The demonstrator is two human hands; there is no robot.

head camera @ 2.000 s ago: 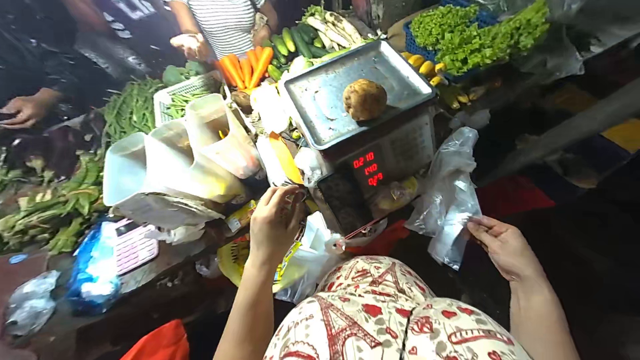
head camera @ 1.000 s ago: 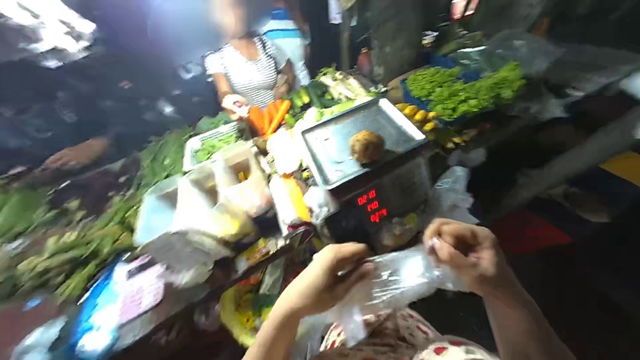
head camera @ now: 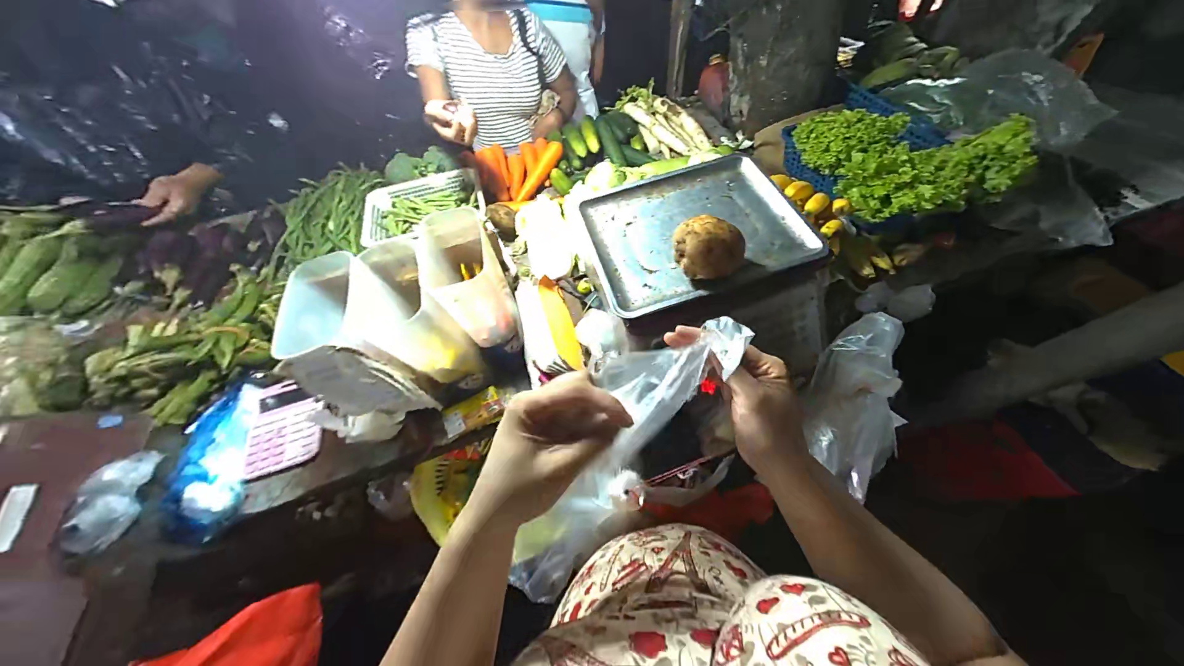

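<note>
A clear plastic bag (head camera: 661, 384) is stretched between my two hands, in front of the scale. My left hand (head camera: 564, 430) grips one part of it, and my right hand (head camera: 745, 384) pinches its upper end between thumb and fingers. Just beyond them a brown, round root vegetable (head camera: 709, 247) rests on the metal tray (head camera: 638, 240) of the digital scale. My right hand covers most of the red display. Other clear plastic bags (head camera: 856, 398) hang to the right of my right forearm.
Left of the scale stand plastic containers (head camera: 310, 305), a pink calculator (head camera: 283, 430) and green beans (head camera: 328, 217). Carrots (head camera: 518, 171) and cucumbers (head camera: 606, 139) lie behind; lettuce (head camera: 869, 157) is at right. A person in a striped shirt (head camera: 486, 79) stands opposite. Another person's hand (head camera: 180, 191) is at left.
My right hand was at the hanging bags two seconds ago; now both hands hold a clear bag before the scale. One second ago the bag was held lower. The root vegetable stays on the tray.
</note>
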